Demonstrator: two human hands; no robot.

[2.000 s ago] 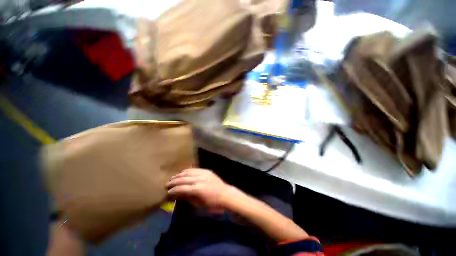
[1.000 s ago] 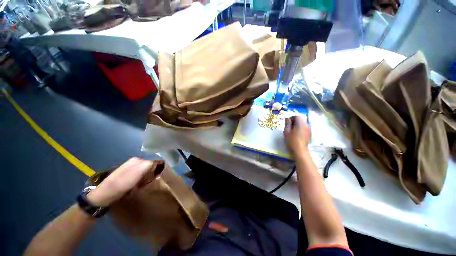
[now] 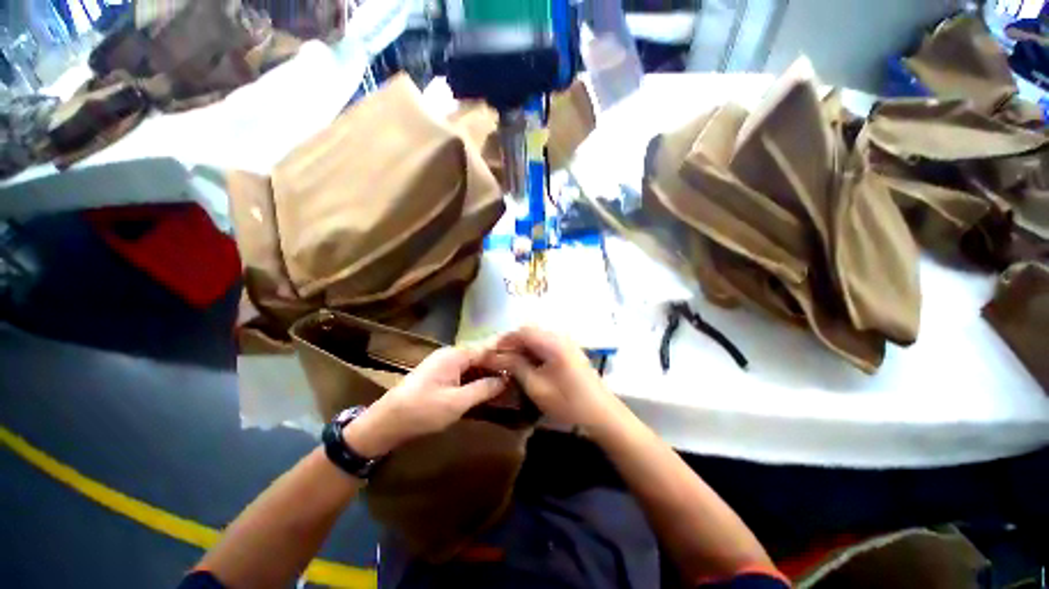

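A brown bag body [image 3: 449, 489] is held upright above my lap with its open top edge facing up. My left hand [image 3: 431, 397], with a dark wristwatch, grips its rim. My right hand [image 3: 554, 374] meets my left at the rim's right part, fingers pinched there. Whether a small fitting is between the fingers cannot be seen. A pile of small gold hardware [image 3: 529, 280] lies on the white work board [image 3: 489, 313] under the press [image 3: 506, 75].
Brown bag bodies are stacked at left [image 3: 368, 196] and heaped at right [image 3: 794, 219]. Black-handled pliers [image 3: 702, 334] lie on the white table [image 3: 805, 408]. A red bin [image 3: 173, 253] stands under another table at left. An open bag or container edge [image 3: 909, 558] shows at lower right.
My right hand has left the gold pile and come to the bag rim. My left hand has raised the bag and moved right with it. The view has shifted right.
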